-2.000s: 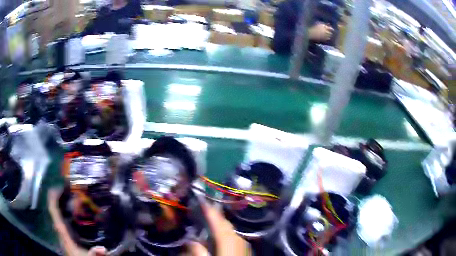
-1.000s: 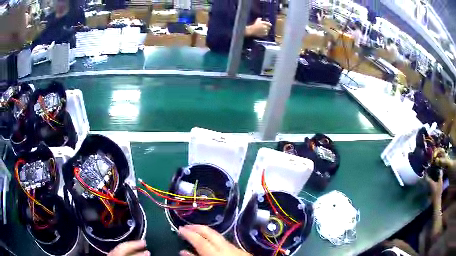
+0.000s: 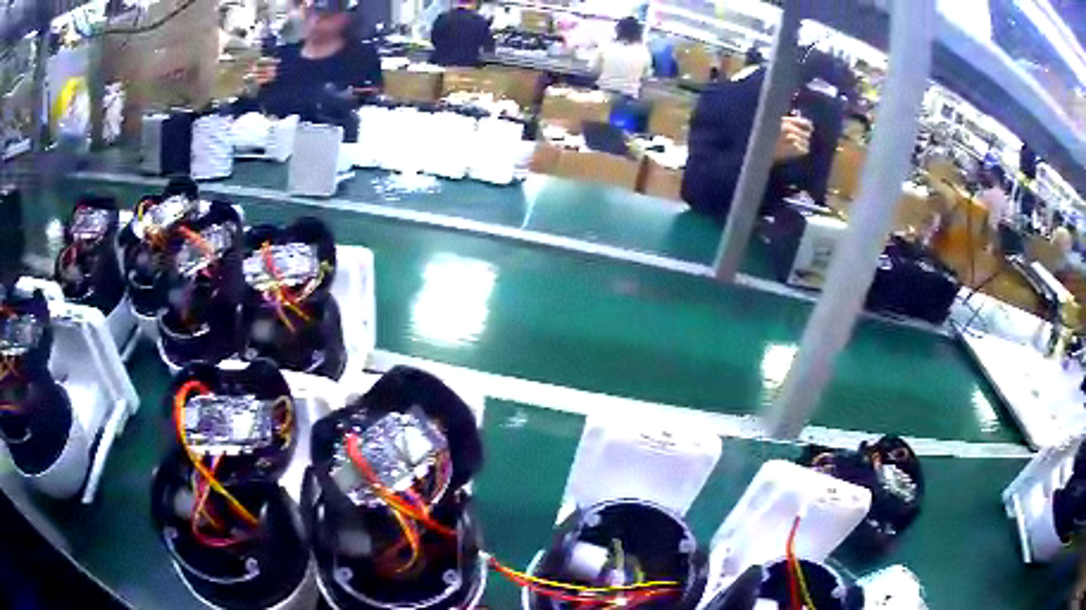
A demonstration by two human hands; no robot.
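Observation:
No hand shows in view. Nearest in front, a wired unit (image 3: 399, 489) has its black head shell against its base, with a silvery circuit board (image 3: 388, 454) facing up and red and orange wires running down. A similar wired unit (image 3: 232, 477) stands to its left. To the right, an unwired base (image 3: 625, 551) holds a grey motor, with red and yellow wires trailing left and a white bracket (image 3: 644, 467) behind it. Another base (image 3: 800, 586) with a white bracket (image 3: 791, 512) is cut off by the lower edge.
More wired units (image 3: 288, 286) stand at the left. Loose black head shells (image 3: 881, 483) lie at the right, near a white tangled heap (image 3: 891, 591). A grey metal post (image 3: 848, 238) rises by the green conveyor belt (image 3: 595, 322). People are across the belt; one (image 3: 762, 131) has a hand raised.
Both hands, seen over the bench before, are out of the picture. The view has swung left and up, so the units appear lower and further right.

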